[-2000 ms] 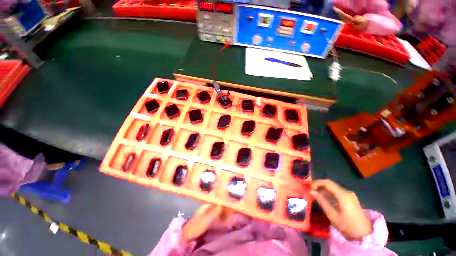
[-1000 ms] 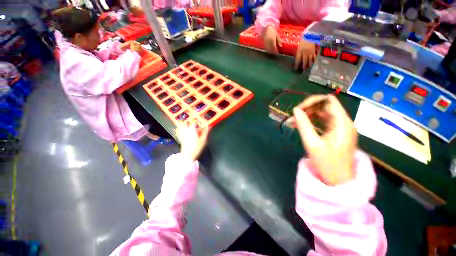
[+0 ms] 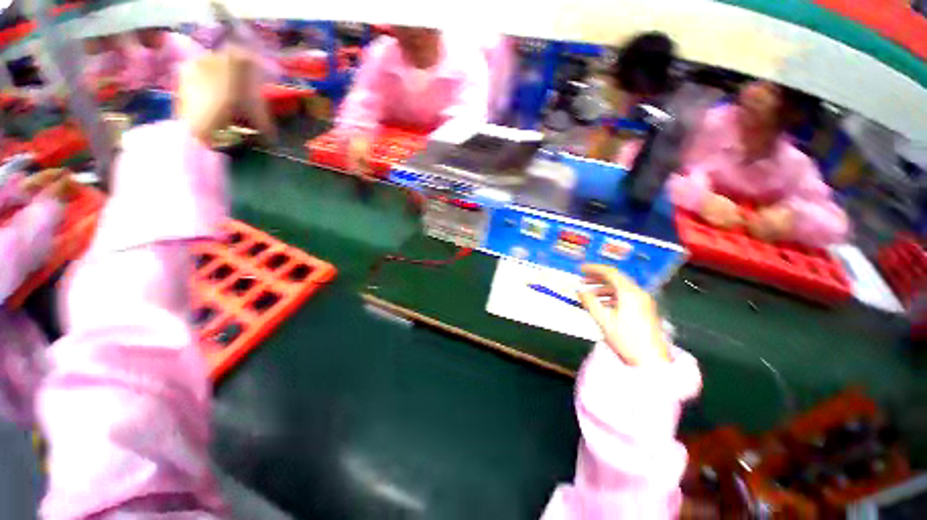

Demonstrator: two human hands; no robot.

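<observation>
An orange-red tray [image 3: 266, 323] with dark watch units in its pockets lies at the left, partly hidden by my left sleeve. My left hand [image 3: 219, 96] is raised beyond the tray at the upper left; it is blurred, and whether it holds anything cannot be told. My right hand [image 3: 628, 317] is over the right end of the white paper [image 3: 513, 289], in front of the blue control box [image 3: 498, 229]. Its fingers are apart and nothing shows in them. A blue pen [image 3: 554, 296] lies on the paper, left of my fingertips.
A grey power supply [image 3: 452, 221] with red and black wires [image 3: 422, 261] stands left of the blue box. The orange-brown test fixture [image 3: 803, 457] is at the lower right, blurred. Persons in pink smocks work at red trays [image 3: 767, 266] across the bench. A pale shelf edge [image 3: 508, 18] crosses the top.
My left hand has left the tray's near edge and reached up past it. My right hand has moved from beside the power supply to the paper's right end. The view has turned right.
</observation>
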